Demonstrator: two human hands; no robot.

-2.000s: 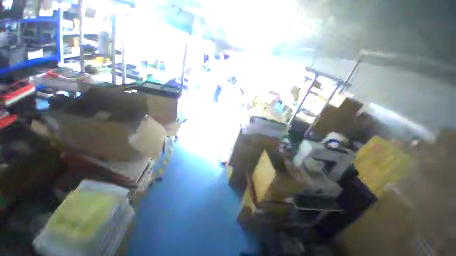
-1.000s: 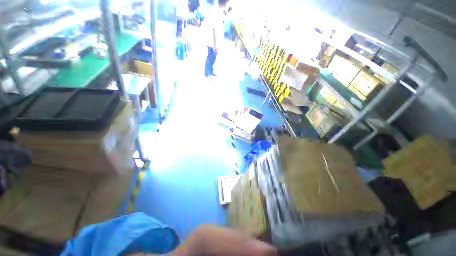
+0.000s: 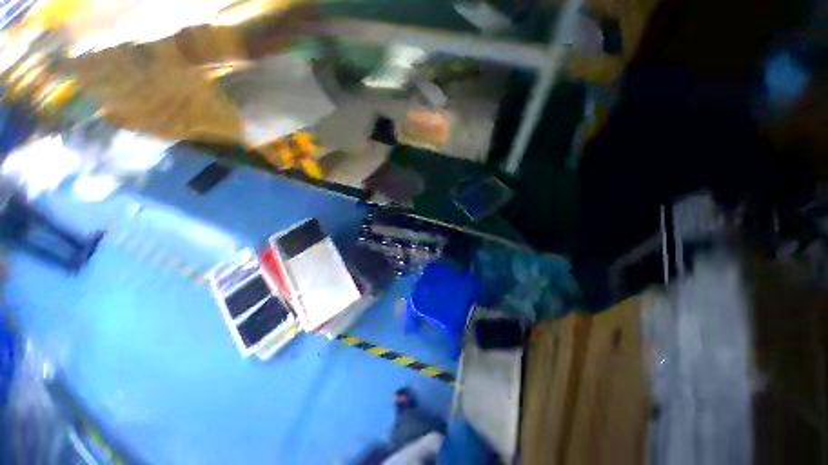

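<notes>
No hand of mine can be made out; a blue patch like a sleeve (image 3: 470, 445) shows at the bottom edge. A bright blue stool (image 3: 443, 295) stands on the floor by the bench. Left of it, a white foam tray (image 3: 252, 304) holds dark slabs like tablets. A second stack of white trays (image 3: 322, 286) with a dark slab at one end and a red edge (image 3: 274, 272) touches it. A long pale tray (image 3: 488, 400) with a dark slab (image 3: 499, 332) lies below the stool. Everything is blurred.
A green-topped bench (image 3: 436, 186) with blurred papers and parts runs across the top. Yellow-black tape (image 3: 390, 356) crosses the blue floor (image 3: 182, 363). Brown cartons (image 3: 581, 390) and a grey stack (image 3: 694, 363) stand at right. A person's dark legs (image 3: 50, 238) show at far left.
The view has turned right and tilted down. The trays and stool appear larger and nearer. The hand and most of the blue sleeve at the bottom edge have gone from view.
</notes>
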